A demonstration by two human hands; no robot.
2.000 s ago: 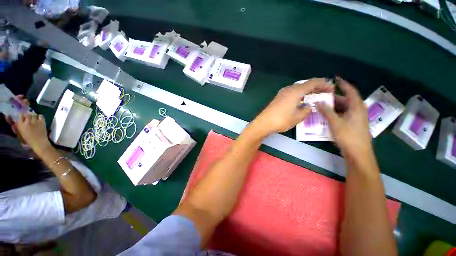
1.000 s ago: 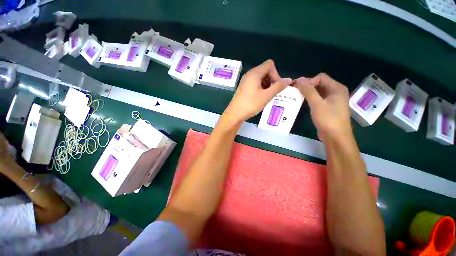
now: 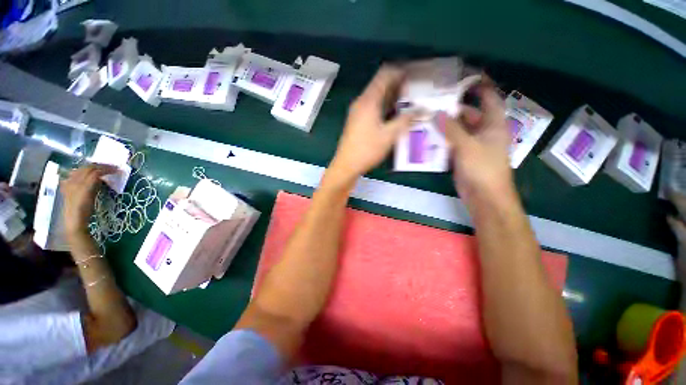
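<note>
A white retail box (image 3: 421, 150) with a purple picture is held upright over the dark green belt, its top flaps raised and blurred. My left hand (image 3: 370, 124) grips its left side. My right hand (image 3: 481, 128) grips its right side, with the fingers at the top flaps. Another box (image 3: 524, 126) stands just right of my right hand, partly hidden behind it. Both forearms cross the pink-red foam mat (image 3: 406, 289).
A row of boxes, some open, (image 3: 303, 93) lies left on the belt; more boxes (image 3: 581, 146) lie right. A metal rail (image 3: 293, 169) edges the belt. Stacked cartons (image 3: 197, 237), pale loops (image 3: 124, 207), a neighbour's hand (image 3: 79, 199) and a tape dispenser (image 3: 656, 347) surround the mat.
The box at the right end of the left row is gone from there; a box with raised flaps is between my hands. Another box now stands by my right hand. The neighbour's hand has reached the loops.
</note>
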